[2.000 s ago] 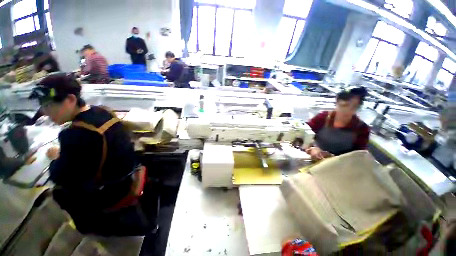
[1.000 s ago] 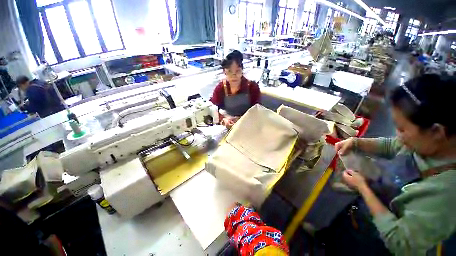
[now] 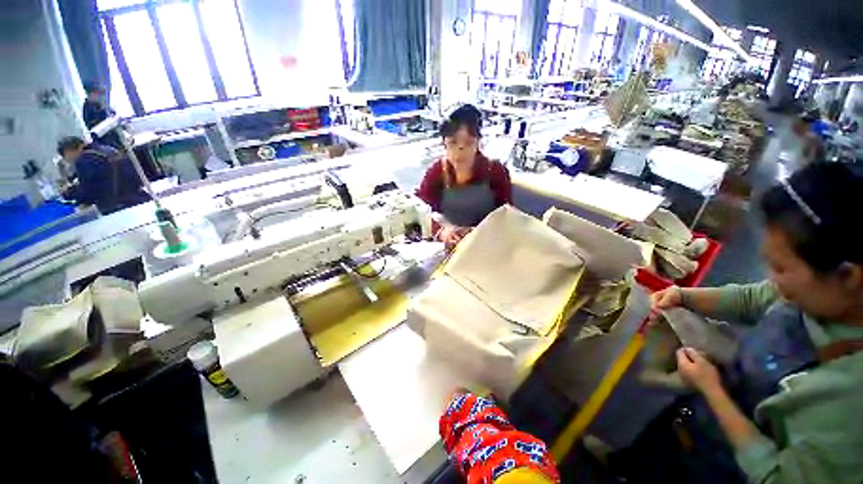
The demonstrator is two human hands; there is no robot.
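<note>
A stack of beige bag panels [image 3: 516,269] with yellow edges lies right of centre, the top one folded over. A red patterned sleeve with a yellow band comes in from the bottom edge. At its far end a small part of my right hand [image 3: 460,393] shows against the stack's lower front edge; its fingers are hidden. My left hand is out of the picture. A pale flat sheet [image 3: 390,397] lies left of the sleeve, before the yellow plate [image 3: 355,317] under the sewing machine's white arm [image 3: 312,248].
A white end box [image 3: 267,348] and a black-labelled bottle [image 3: 214,371] stand on the machine table [image 3: 274,440]. A person sits behind the stack. Another person at right holds a beige piece near a red crate [image 3: 702,261]. More beige pieces [image 3: 71,331] lie at left.
The view has swung right since the first frame, bringing the person at right into view. Since the second frame it has shifted slightly; my sleeve stays beside the stack.
</note>
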